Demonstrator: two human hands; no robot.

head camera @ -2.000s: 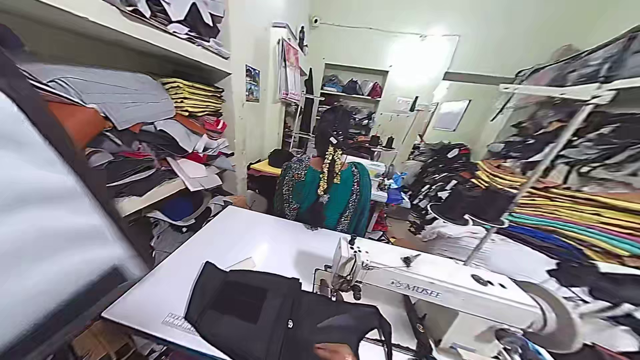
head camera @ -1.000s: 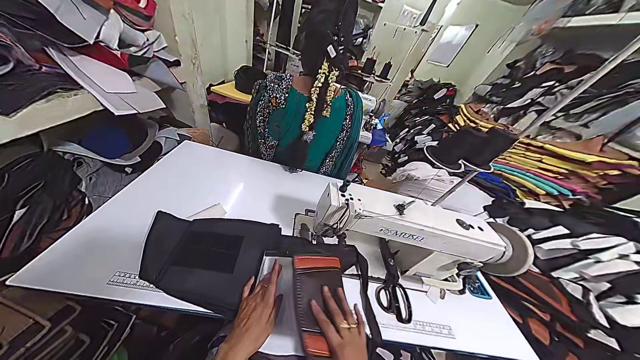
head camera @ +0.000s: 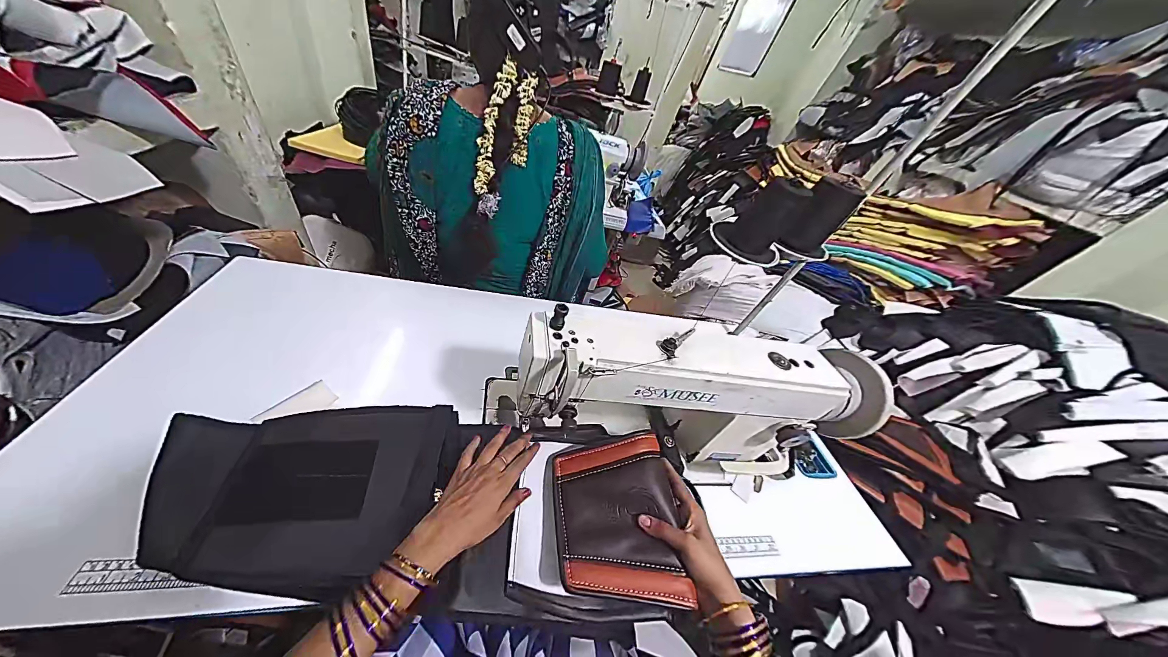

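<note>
My left hand [head camera: 479, 493] lies flat, fingers spread, on the black fabric beside a white sheet [head camera: 527, 538], near the presser foot of the white sewing machine [head camera: 675, 365]. My right hand [head camera: 689, 534] grips the right edge of a dark brown leather piece with orange-brown bands and pale stitching [head camera: 616, 511], thumb on top, fingers partly hidden. That piece rests over the white sheet and dark layers. To the left, a black fabric piece with a darker rectangular patch [head camera: 292, 497] spreads across the white table [head camera: 383, 328].
A person in green [head camera: 493, 182] sits with their back turned beyond the table. Black thread cones [head camera: 776, 214] stand behind the machine. Piles of cut pieces [head camera: 1022, 438] lie at right, and a blue tray [head camera: 814, 456] sits by the machine. Printed rulers [head camera: 128, 577] mark the table.
My right hand has moved from lying flat on the brown piece to gripping its right edge. My left hand stays on the left side of it. The scissors beside the machine are now largely hidden.
</note>
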